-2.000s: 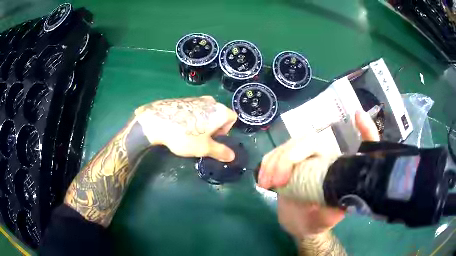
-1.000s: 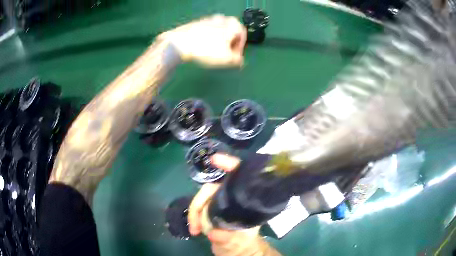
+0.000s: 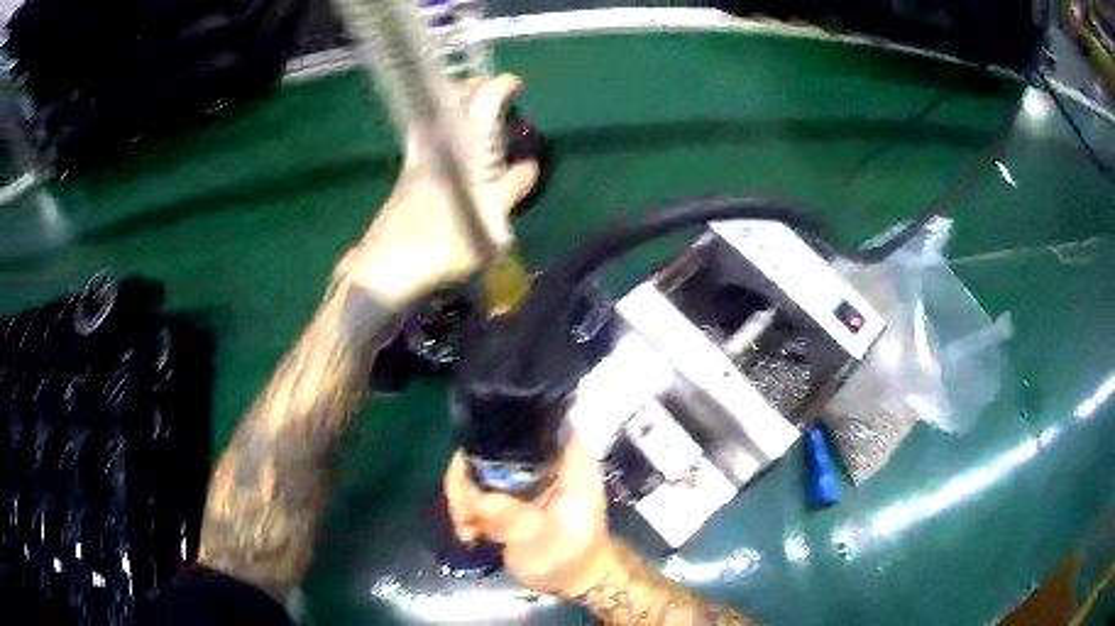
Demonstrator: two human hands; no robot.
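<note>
My left hand (image 3: 459, 202) is stretched across the green surface, with its fingers around a dark, blurred cylindrical unit (image 3: 525, 143). The hanging spring partly hides this hand. My right hand (image 3: 538, 520) grips the black electric screwdriver (image 3: 511, 410), which stands nearly upright. A black round part (image 3: 471, 559) lies below my right hand, mostly hidden; bit contact cannot be seen. Standing black units show in part behind the screwdriver, one at its left (image 3: 430, 333) and one at its right (image 3: 593, 312).
The white-and-grey screw feeder (image 3: 734, 397) sits right of the screwdriver. A blue tool (image 3: 822, 467) and a clear bag with screws (image 3: 942, 367) lie beside it. Black blister trays (image 3: 98, 452) are stacked at left. The thick cable (image 3: 685, 214) arches over the feeder.
My left hand has reached the dark unit at the back and closed around it. The screwdriver has swung from slanted to nearly upright. The view has shifted, showing the feeder more fully.
</note>
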